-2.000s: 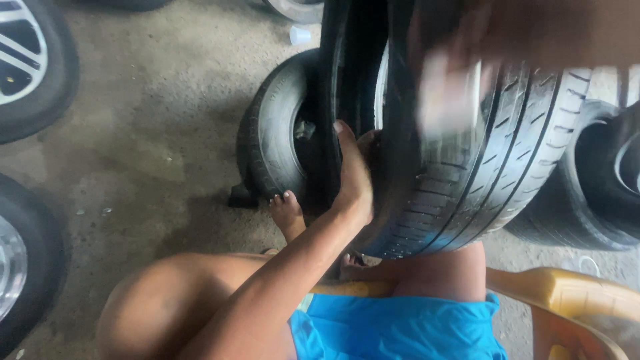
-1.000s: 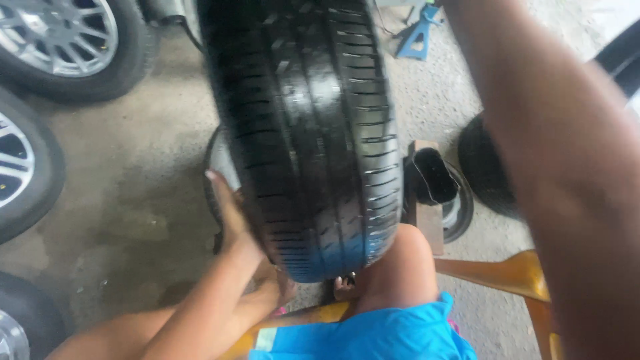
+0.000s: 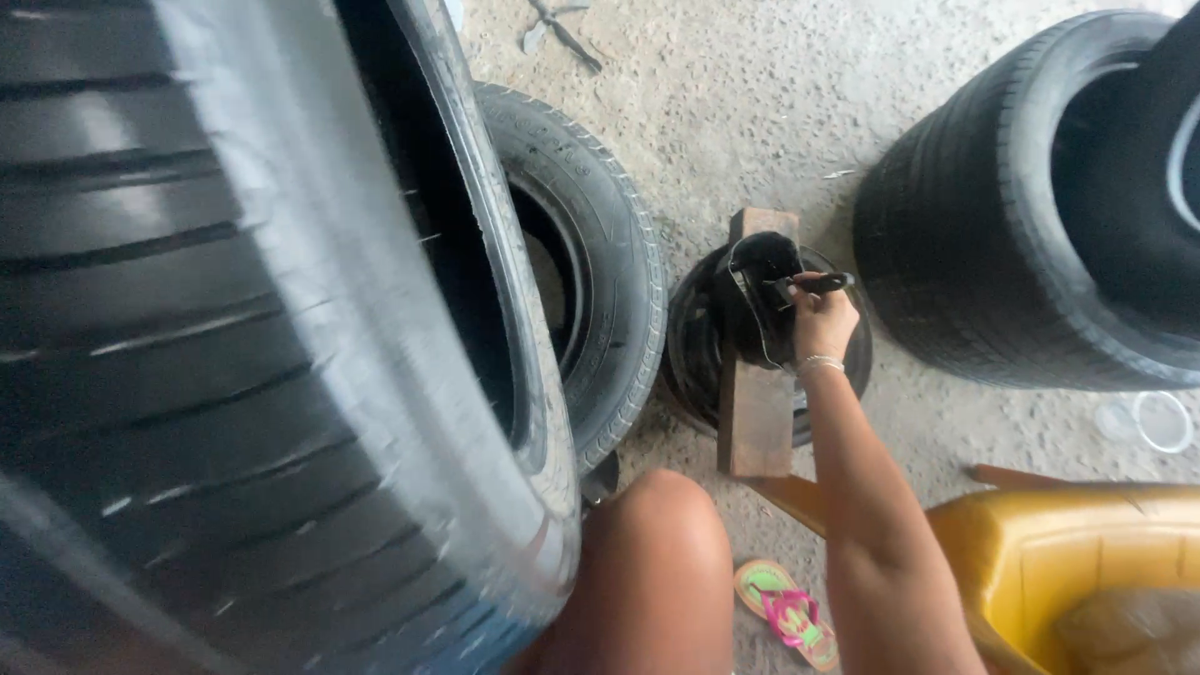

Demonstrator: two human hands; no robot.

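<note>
My right hand [image 3: 827, 323], with a bracelet at the wrist, grips the dark handle of a brush [image 3: 825, 283]. The brush's far end is inside a black open container [image 3: 764, 347] with dark contents. That container stands on a wooden board [image 3: 757, 427], which lies across a dark wheel rim [image 3: 694, 352]. A large upright tire [image 3: 234, 328] with wet-looking, shiny tread fills the left side, close to the camera. My left hand is out of sight. Beyond the large tire, another tire [image 3: 614, 281] lies on the floor.
A stack of tires [image 3: 947, 216] stands at the right. Below it are clear plastic cups [image 3: 1162, 422] and a yellow plastic chair [image 3: 1078, 525]. One flip-flop [image 3: 787, 614] lies near my knee. A dark metal tool [image 3: 562, 33] lies at the top on the rough concrete floor.
My right hand has moved from the upright tire to the black container. My left hand, earlier against the tire's side, has gone out of sight. The view has swung to the right.
</note>
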